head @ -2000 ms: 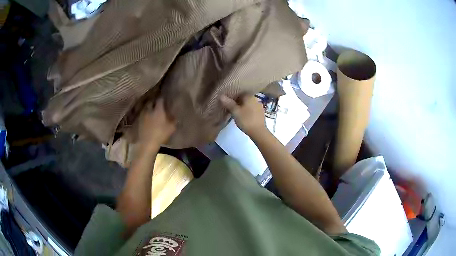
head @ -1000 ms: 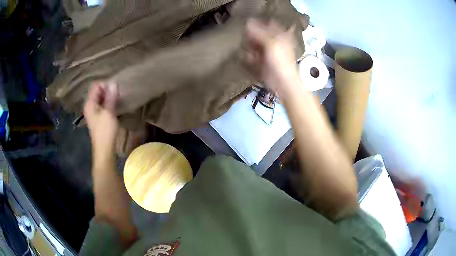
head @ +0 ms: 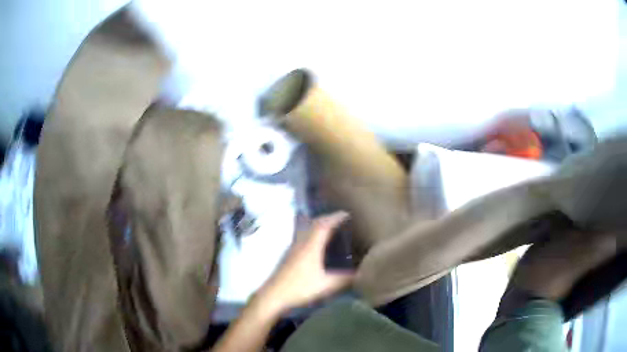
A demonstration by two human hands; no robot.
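A brown garment piece stretches from the middle of the view to the right edge, blurred. My right hand is at its right part, partly covered by the cloth and blurred, and appears to hold it; its fingers are hidden. My left hand is at the lower middle, thumb and fingers spread. A fingertip is close to the near end of the piece; I cannot tell if they touch. The pile of brown garment pieces hangs in large folds on the left.
A thick cardboard tube leans beyond my left hand. A small white roll and white sheets lie beside the pile. At the right are a white surface and an orange-red object, with a pale wall behind.
The view has swung right. Both hands have left the pile, and a brown piece is now out to the right at my right hand. My left hand has opened.
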